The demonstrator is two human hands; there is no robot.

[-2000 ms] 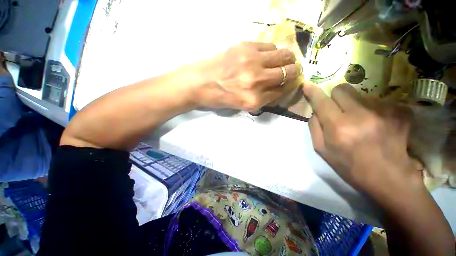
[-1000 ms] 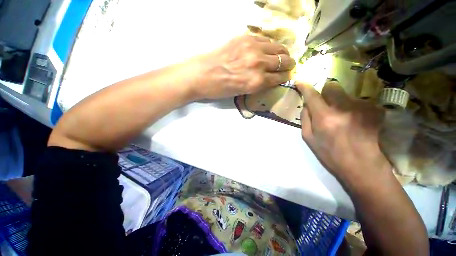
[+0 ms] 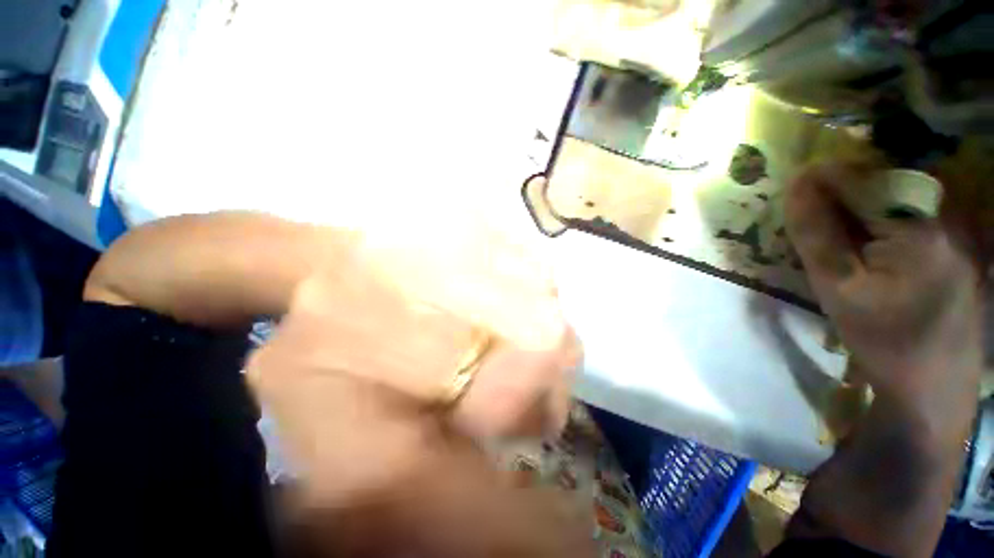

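My left hand point(image 3: 425, 360) is strongly blurred, with a ring on one finger. It is low over the white table's front edge, left of the machine bed, and I cannot tell if it holds anything. My right hand point(image 3: 877, 262) is right of the bed plate, its fingers curled close to the knurled white knob point(image 3: 913, 193); its grip is unclear. Cream fabric point(image 3: 627, 31) lies behind and left of the needle area. The yellowish bed plate point(image 3: 627, 196) and shiny slide plate point(image 3: 623, 109) are uncovered. The presser foot is unclear in the glare.
The off-white machine head point(image 3: 763, 31) fills the upper right. A thin brown loop point(image 3: 531, 204) is at the bed plate's left corner. A grey control box point(image 3: 72, 136) stands at the far left. A blue lattice basket point(image 3: 698, 490) and the patterned apron point(image 3: 616, 512) are below the table edge.
My left hand has left the needle area and moved down towards me. My right hand has moved right, towards the knob. The bed plate is now exposed.
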